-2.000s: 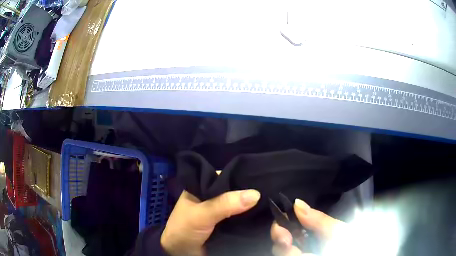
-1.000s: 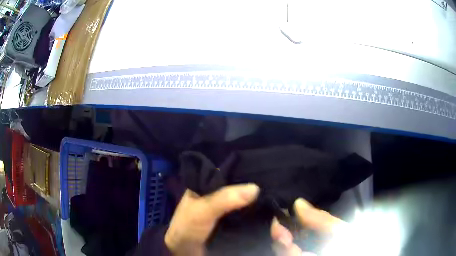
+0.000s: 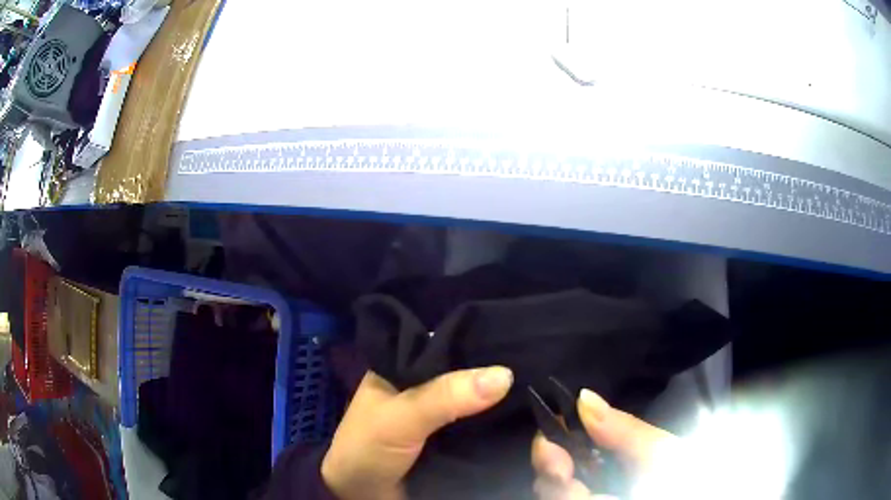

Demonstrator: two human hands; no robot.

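Note:
A black garment panel (image 3: 576,332) lies in folds in the lap, below the table's front edge. My left hand (image 3: 410,420) holds the cloth, thumb on top and pointing right; its fingers are hidden under the cloth. My right hand (image 3: 606,444) holds dark thread snips (image 3: 555,415) between thumb and finger. The two blades are apart and point up and left at the cloth, just right of my left thumb. Bright glare covers the back of my right hand.
The white table (image 3: 391,78) has a ruler strip (image 3: 440,161) along its front and a brown taped border (image 3: 156,98) at left. A blue basket (image 3: 283,381) holding dark cloth stands below left. A red crate (image 3: 39,332) is further left.
The snips' blades looked blurred and closer together one second ago and now show clearly apart. Both hands have stayed in nearly the same place on the cloth.

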